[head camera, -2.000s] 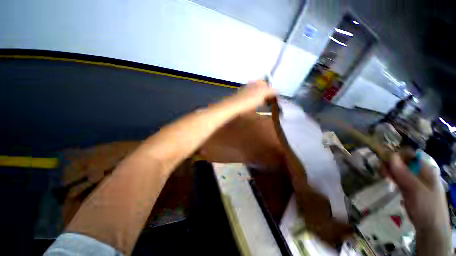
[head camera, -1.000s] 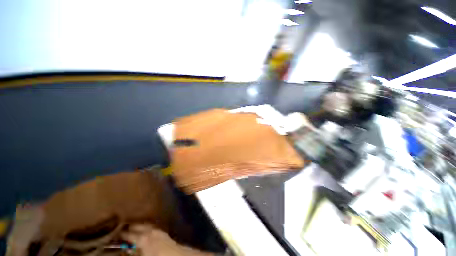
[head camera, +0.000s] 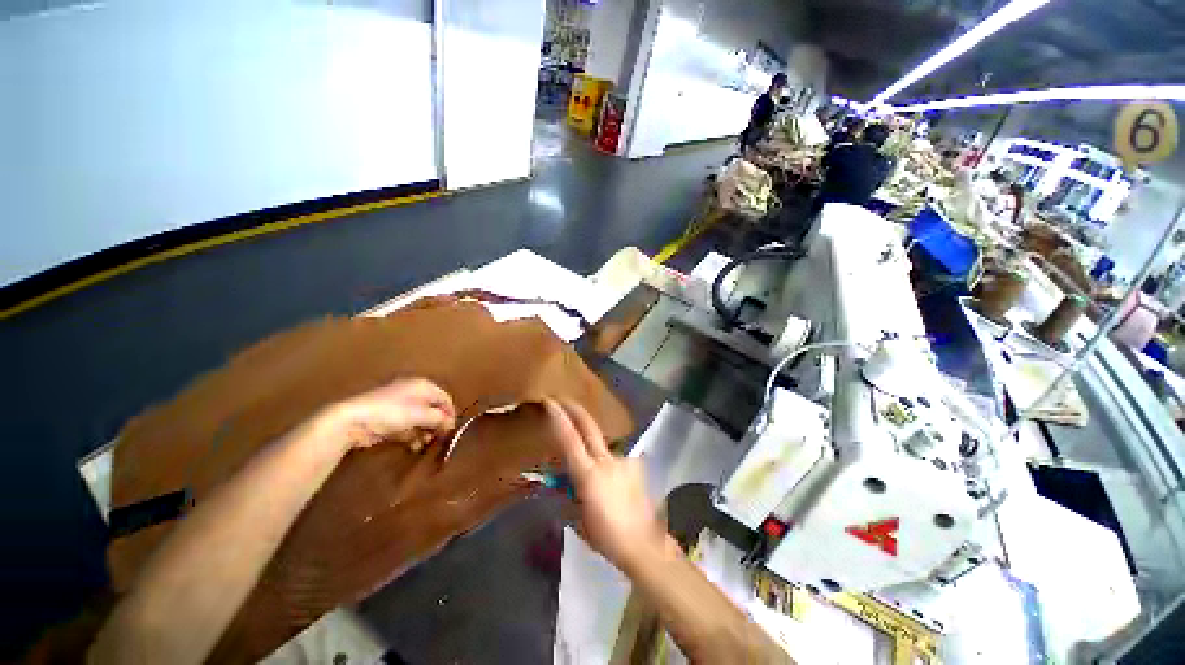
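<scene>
A pile of brown bag panels (head camera: 312, 377) lies left of the pattern sewing machine (head camera: 858, 481). My left hand (head camera: 406, 413) is on the pile, its fingers closed on the edge of a brown panel. My right hand (head camera: 595, 474) is at the pile's right part, fingers extended at a curved pale edge. A small tool with a blue-green grip (head camera: 548, 482) shows beside my right hand; how it is held is partly hidden. A black tab (head camera: 150, 512) lies on the left end of the pile.
The yellow-gold clamp frame (head camera: 871, 621) is under the machine head. Brown thread cones (head camera: 998, 294) stand behind it. A white board (head camera: 520, 276) lies beyond the pile. People (head camera: 851, 163) are at distant workstations. A grey floor and white wall are at left.
The view has swung toward the machine. Both hands are now on the panel pile; one second ago a hand was low at the left by the looped-strap pieces.
</scene>
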